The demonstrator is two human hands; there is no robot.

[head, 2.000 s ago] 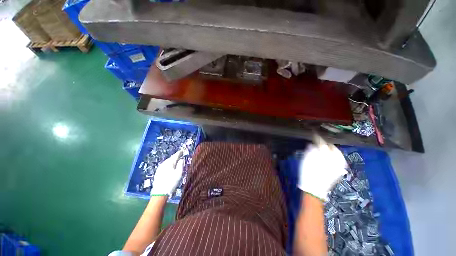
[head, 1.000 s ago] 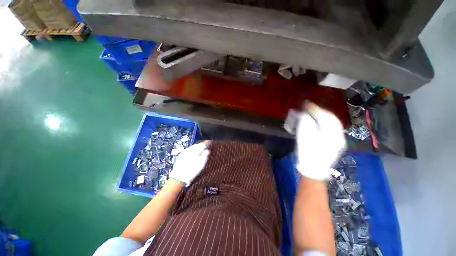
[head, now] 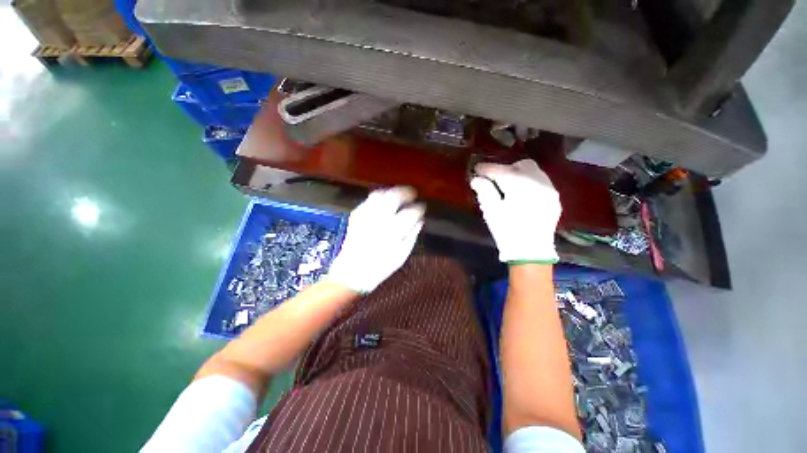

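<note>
My right hand [head: 520, 211], in a white glove with a green cuff edge, is over the front of the red board [head: 580, 193]. Its thumb and fingertips pinch a small dark metal part [head: 479, 165]. My left hand [head: 379, 237], gloved the same, is at the board's front edge, left of my right hand, with its fingers bent. Whether it holds anything is hidden. The die blocks [head: 445, 128] stand at the back of the board under the beam. Grey metal parts [head: 604, 354] fill the right bin, and smaller mixed parts [head: 281, 265] lie in the left bin.
The thick press beam [head: 460, 75] crosses above the board. A slotted clamp bar [head: 323, 111] is at its left end. A white block [head: 599, 151], red-handled tool [head: 652, 236] and scraps are at the right. Blue crates [head: 217, 93] and a pallet [head: 93, 51] stand at the left.
My left hand has moved from the left bin up and right to the board's front edge. My right hand has moved from the right bin up and left over the board.
</note>
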